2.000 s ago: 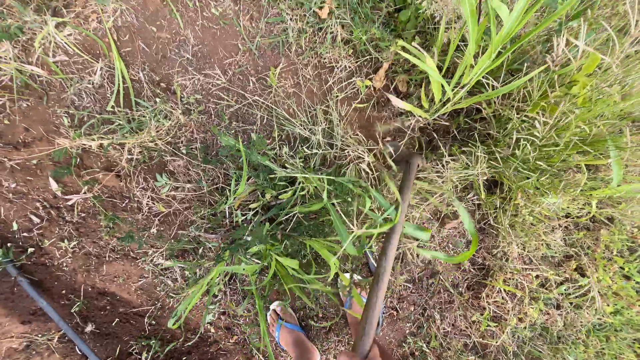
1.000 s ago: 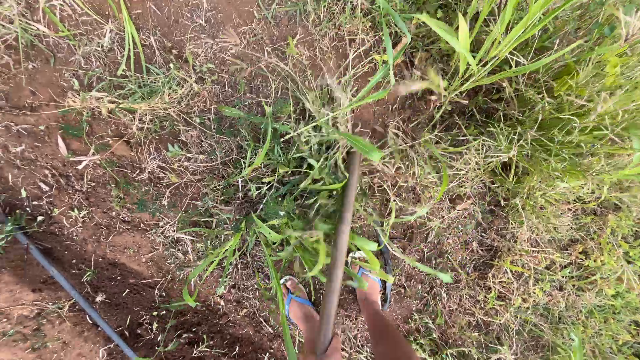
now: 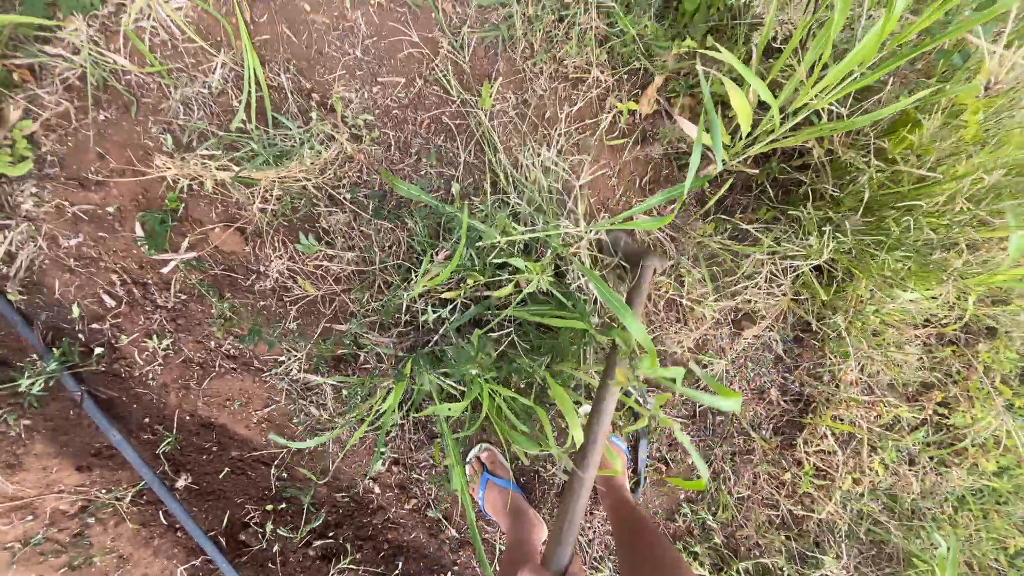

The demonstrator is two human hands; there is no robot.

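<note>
A hoe's long wooden handle [image 3: 592, 432] rises from the bottom edge between the feet. Its blurred head [image 3: 628, 246] lies low among cut or flattened grass, with the blade partly hidden. A sliver of skin [image 3: 530, 570] shows against the handle at the bottom edge, seemingly part of a hand around it; which hand cannot be told, and no other hand can be made out. Long green blades of grass [image 3: 512, 400] are heaped left of the handle and some cross over it. Dry stems [image 3: 544, 172] lie just beyond the heap.
My feet in blue-strapped flip-flops [image 3: 498, 480] stand just below the grass heap, one on each side of the handle. A dark hose [image 3: 136, 460] crosses reddish soil [image 3: 216, 400] at lower left. Tall grass [image 3: 832, 88] grows at upper right, with dense weeds down the right side.
The hoe head has swung about, from the right of the heap, to farther up, then back beside the heap's right. The hand gripping the handle a second ago now barely shows.
</note>
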